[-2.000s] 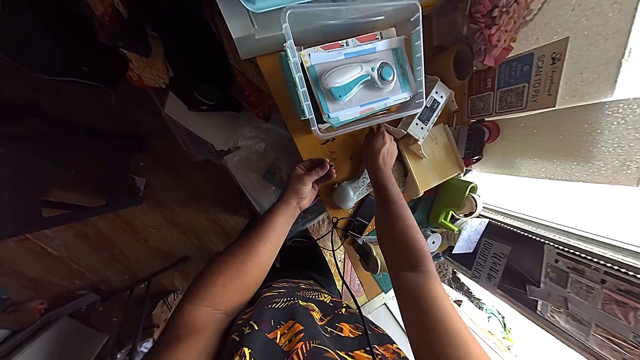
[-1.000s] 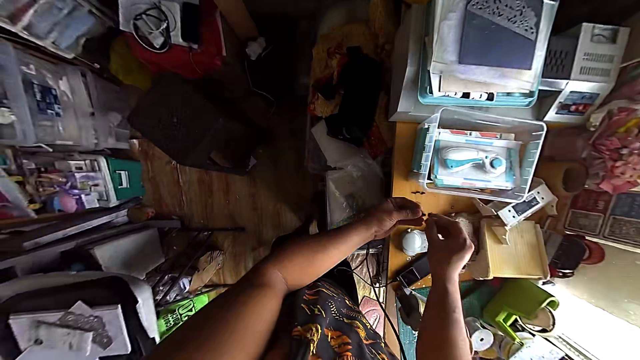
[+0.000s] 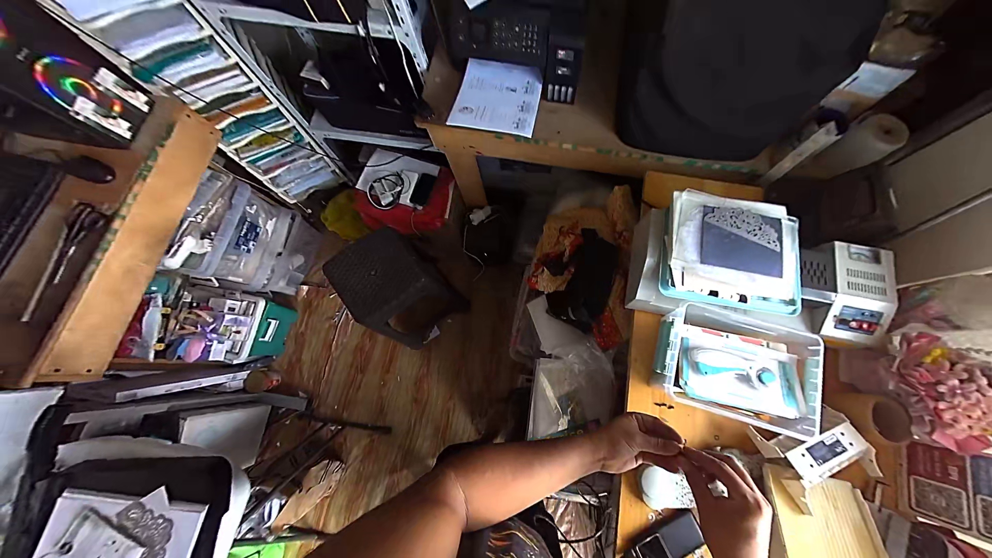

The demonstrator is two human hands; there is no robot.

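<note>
Over the edge of the wooden table (image 3: 639, 364), my left hand (image 3: 637, 443) and my right hand (image 3: 725, 488) meet at the fingertips. Something tiny seems pinched between them, too small to name. Below the fingers a white rounded object with a dotted surface (image 3: 665, 488) lies on the table, partly covered by my right hand. A black device (image 3: 668, 536) lies nearer my body. Beyond my hands stands a clear plastic bin (image 3: 810, 372) holding a white and teal rotary cutter (image 3: 732, 364). Small dark bits (image 3: 664, 405) lie on the wood beside the bin.
Right of my hands are a light wooden box (image 3: 829, 515) and a white device with a small display (image 3: 828, 453). A second bin with papers (image 3: 790, 287) stands farther back. A dark plastic stool (image 3: 380, 279) stands on the floor, and a plastic drawer unit (image 3: 240, 232) is at the left.
The view has swung far left, showing more of the room. My hands, apart two seconds ago, now meet at the fingertips.
</note>
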